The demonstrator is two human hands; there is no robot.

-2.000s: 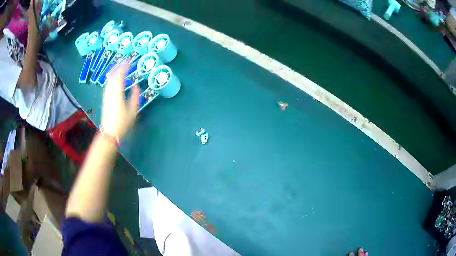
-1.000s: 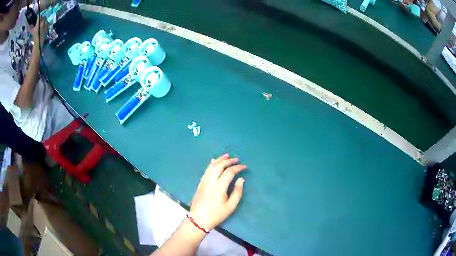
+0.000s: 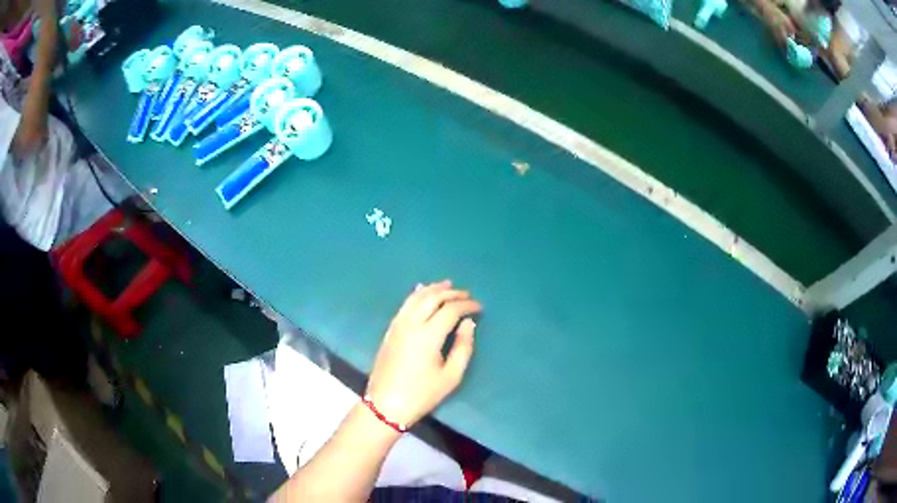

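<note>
My left hand (image 3: 423, 349), with a red string on the wrist, rests palm down on the green bench near its front edge. Its fingers are slightly bent and it holds nothing. My right hand is out of the picture. Several open light-blue fan units (image 3: 258, 157) lie in a slanted group at the upper left, round heads towards the belt and bright blue strips showing in the handles. Small pale-blue plastic parts (image 3: 379, 223) lie loose between the fans and my left hand.
A pale metal rail (image 3: 590, 152) borders the dark green belt (image 3: 629, 118). A black parts tray (image 3: 841, 363) stands at the right, with blue and white units (image 3: 866, 442) beside it. A red stool (image 3: 123, 265) and cardboard (image 3: 69, 472) are at the left. Other people work at upper left and upper right.
My left hand has moved from over the fan units to the bench's front edge, where it has stayed over the last second. The right fingertips at the lower edge have left the picture.
</note>
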